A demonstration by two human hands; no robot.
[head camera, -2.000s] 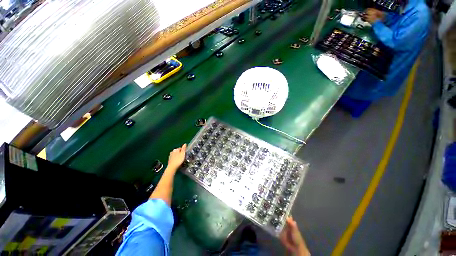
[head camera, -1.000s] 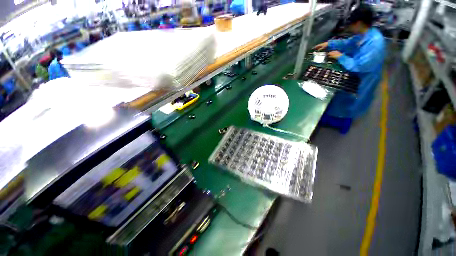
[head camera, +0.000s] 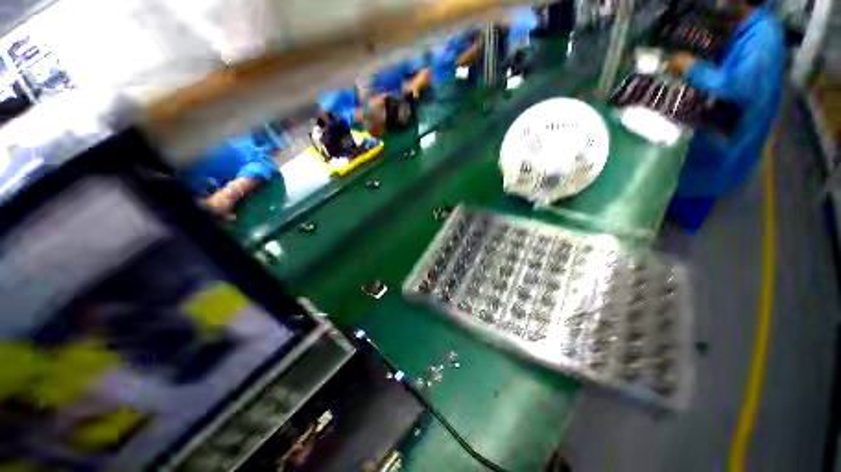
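Neither of my hands is in the picture. The clear blister tray (head camera: 553,300) lies tilted across the green bench (head camera: 503,419), with rows of dark dots in its pockets. Its right part reaches past the bench edge over the aisle. A small housing (head camera: 374,289) lies on the bench left of the tray, and another dark piece (head camera: 442,213) lies at its upper left corner. Loose small parts (head camera: 436,372) lie below the tray. The picture is blurred.
The white desk fan (head camera: 554,150) stands behind the tray. The work instruction board (head camera: 120,323) fills the lower left, with the acrylic guard (head camera: 267,396) beside it. A black cable (head camera: 443,419) runs along the bench. A person in blue (head camera: 738,101) works at far right; other people's arms show across the bench.
Two seconds ago my hands held the tray; they were out of view one second ago and still are. The view has shifted, so the tray and fan look larger and the board closer.
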